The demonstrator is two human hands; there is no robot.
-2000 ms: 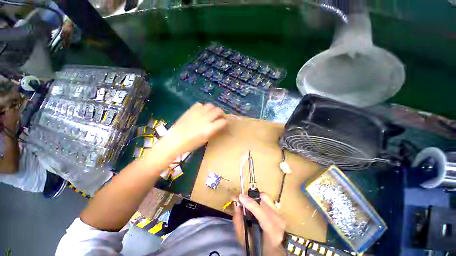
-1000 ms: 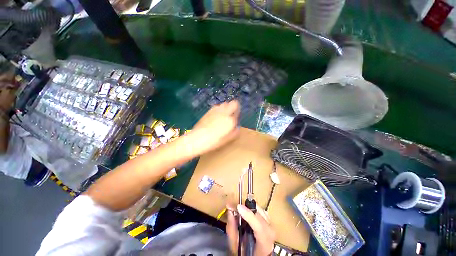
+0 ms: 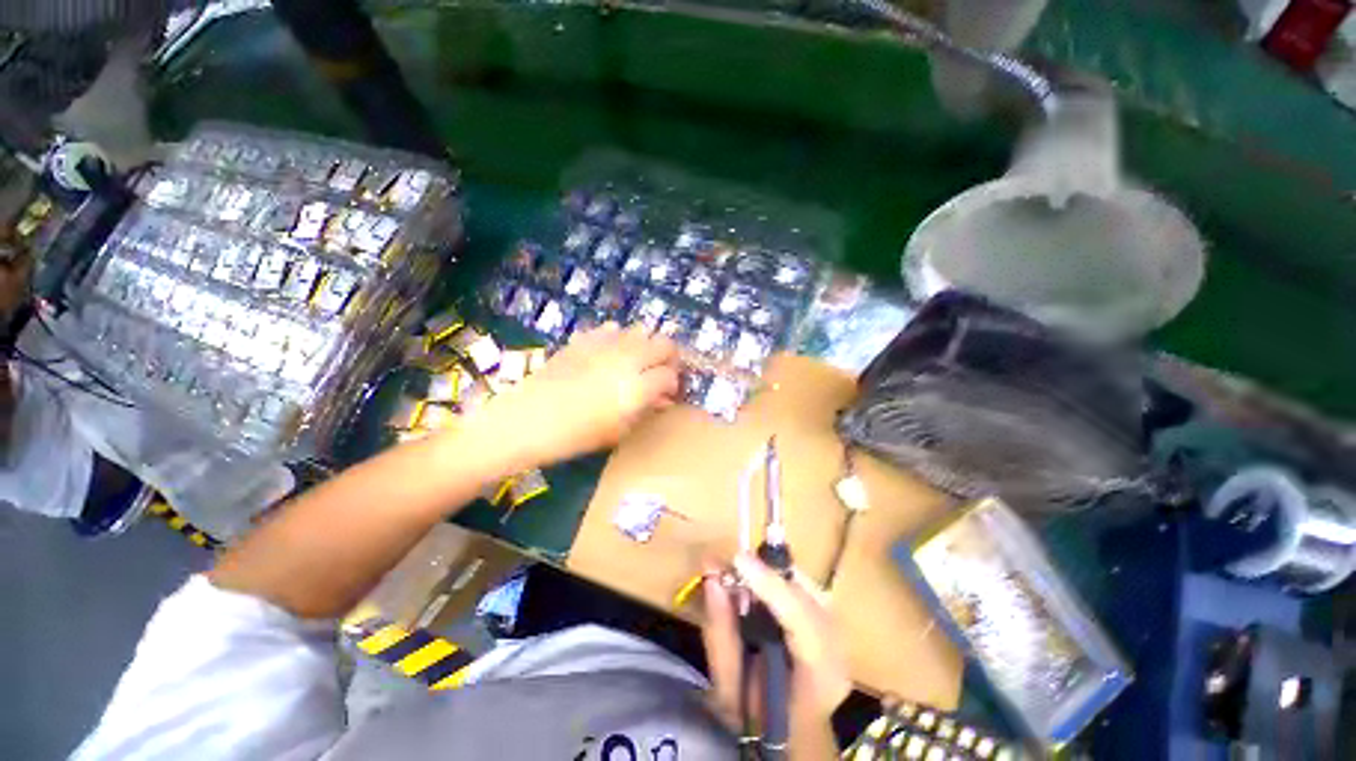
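My left hand (image 3: 617, 384) is at the near edge of the clear tray of blue circuit boards (image 3: 692, 290), its fingers bent; whether they grip anything is hidden. The tray's near corner lies over the cardboard sheet (image 3: 877, 587). My right hand (image 3: 788, 617) holds the soldering iron (image 3: 773, 528), tip pointing away from me, with the thin solder feed tube (image 3: 747, 506) beside it. A single blue and silver circuit board (image 3: 641, 517) with thin leads lies on the cardboard, left of the iron.
Loose battery cells (image 3: 479, 354) lie left of the cardboard. Stacked clear trays (image 3: 275, 275) stand further left, near another person's sleeve. At right are the black fan (image 3: 996, 402), tip cleaner box (image 3: 1019, 617), solder spool (image 3: 1264, 523) and whitish funnel hood (image 3: 1056, 256).
The board tray has come nearer, now overlapping the cardboard's far edge. My left hand has shifted slightly left and down to the tray's near edge. My right hand still holds the iron.
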